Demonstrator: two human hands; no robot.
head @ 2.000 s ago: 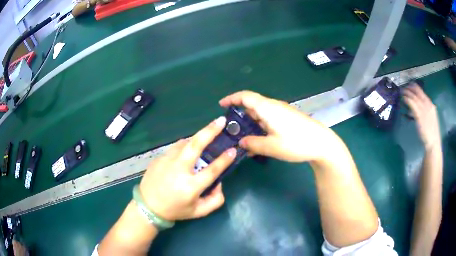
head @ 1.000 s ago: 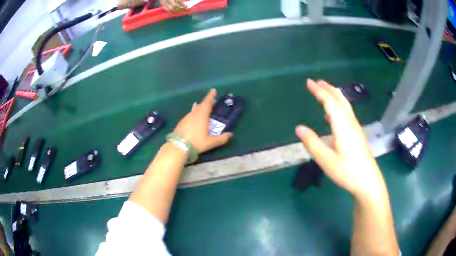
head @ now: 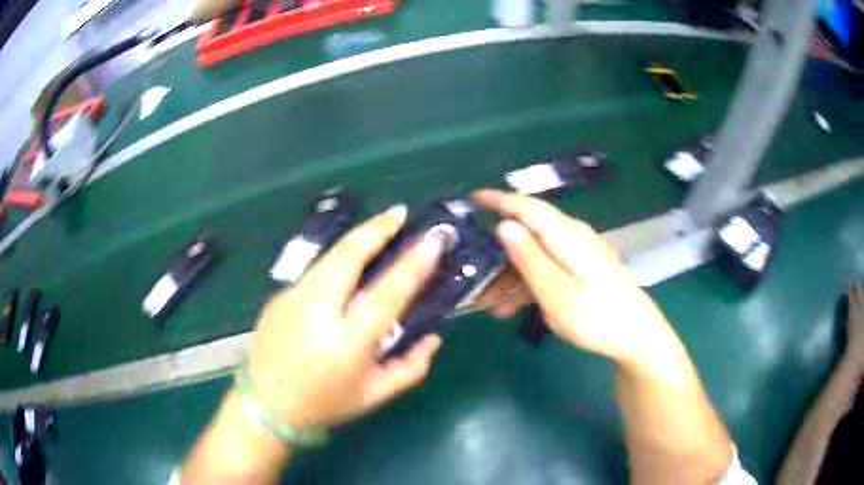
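Observation:
A black part-assembled phone unit point(head: 434, 303) is held back side up and tilted between my two hands, blurred by motion. My left hand point(head: 332, 327), with a pale green bracelet at the wrist, grips its lower left side with fingers across the back. My right hand point(head: 578, 284) is at its upper right end, fingers on the edge. A silvery round part shows partly beside my left fingertip. The label end is mostly covered by my left hand. A small dark piece point(head: 535, 325) shows on the bench below my right hand.
Black phones with white labels lie on the green belt, one left point(head: 180, 277), one behind my left hand point(head: 313, 237), one beyond my right point(head: 554, 173). A metal post point(head: 753, 114) stands right, with stacked phones point(head: 748, 242) at its foot. Another person's arm point(head: 824, 407) is far right.
A second ago my left hand was on a phone on the belt and my right hand was raised, open and empty. Now both hands hold a phone together. The belt phones have shifted in view.

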